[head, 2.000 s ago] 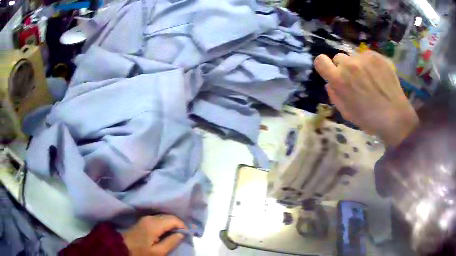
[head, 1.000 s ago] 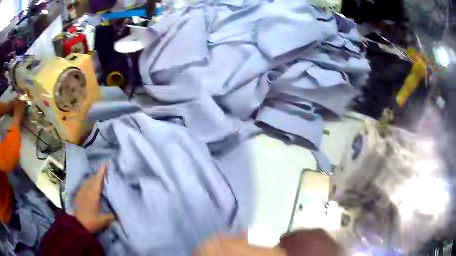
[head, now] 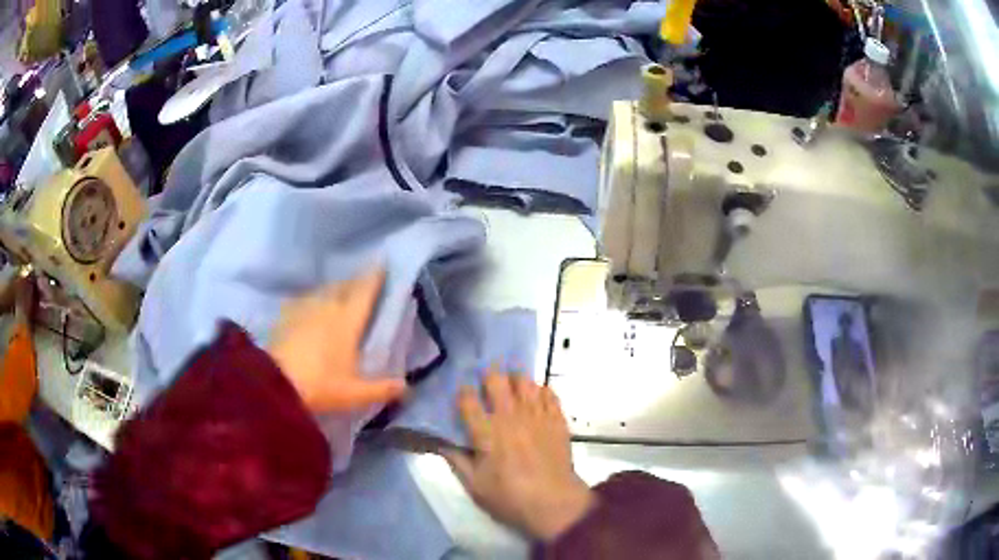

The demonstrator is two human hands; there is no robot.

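A large light blue garment body (head: 257, 235) with narrow dark edging lies bunched on the white table, left of the cream sewing machine (head: 701, 186). My left hand (head: 334, 345), blurred, is spread on top of the cloth with fingers apart. My right hand (head: 524, 448) lies flat, fingers apart, over a flat part of the blue cloth (head: 498, 339), just left of the needle plate (head: 592, 361). A dark-edged strip shows between the two hands.
A smartphone (head: 841, 356) stands under the machine arm. A pink bottle (head: 868, 90) is behind the machine. Another cream machine (head: 88, 224) is at the left, with a person's orange sleeve (head: 20, 421) below it. More blue cloth is heaped at the back.
The garment has been shifted and its dark edging now shows more. My right hand has come from over the machine down onto the cloth. My left hand has moved right from the garment's left side.
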